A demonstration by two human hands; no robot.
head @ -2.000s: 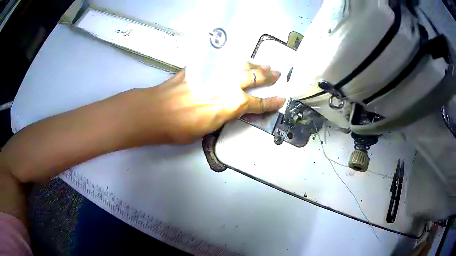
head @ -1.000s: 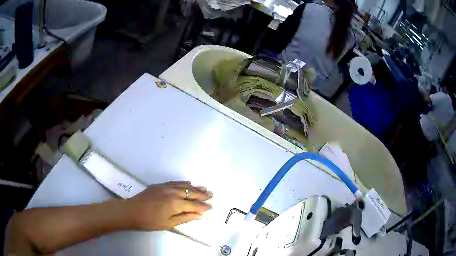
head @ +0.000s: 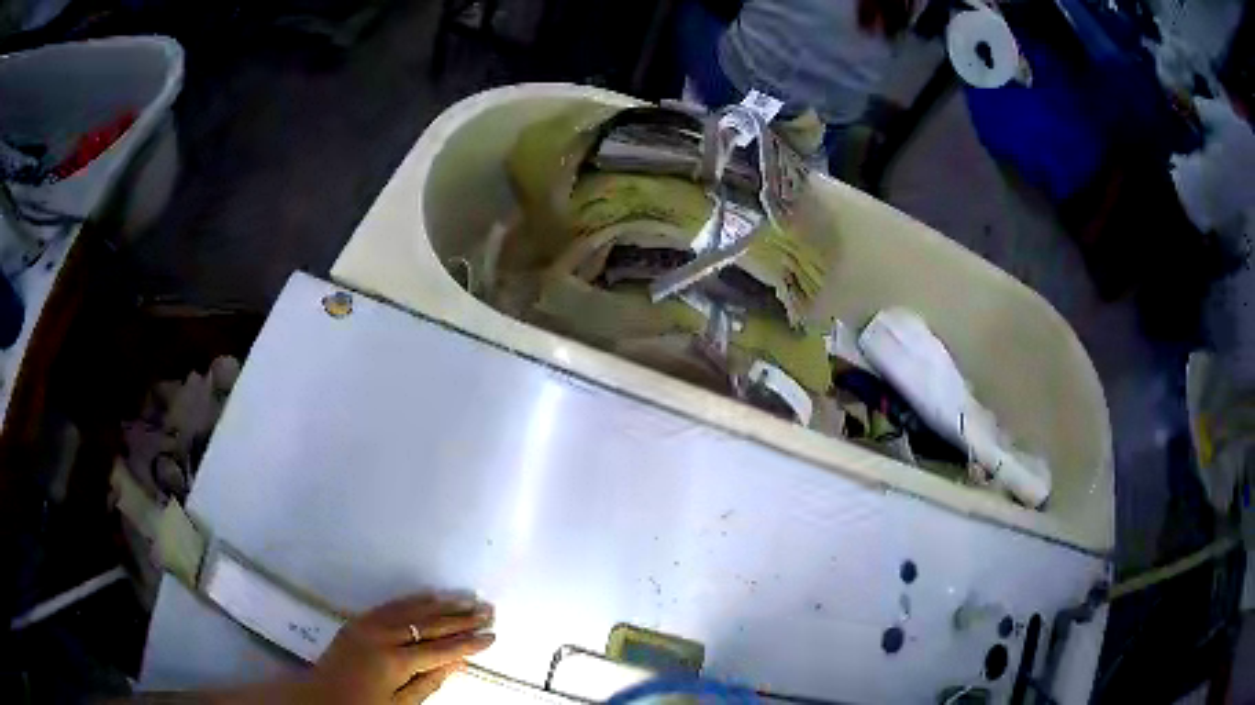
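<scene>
My left hand (head: 413,645) lies palm down at the bottom of the view, fingers stretched and close together, with a ring on one finger. It rests at the right end of a white strip (head: 262,602) with small handwritten marks. A pale olive-grey end of fabric (head: 180,540) sticks out past the strip's left end, over the table's left edge. I see no grip on the strip. My right hand is out of view.
A cream tub (head: 1046,358) beyond the white table (head: 372,441) holds tied olive and grey bundles (head: 633,207) and a white roll-like piece (head: 936,379). A blue tube (head: 688,691) shows at the bottom edge. A person (head: 805,62) is at the top.
The view has swung up and away from the needle area to the tub. The machine head has left the picture. My left hand now shows lower, still over the strip.
</scene>
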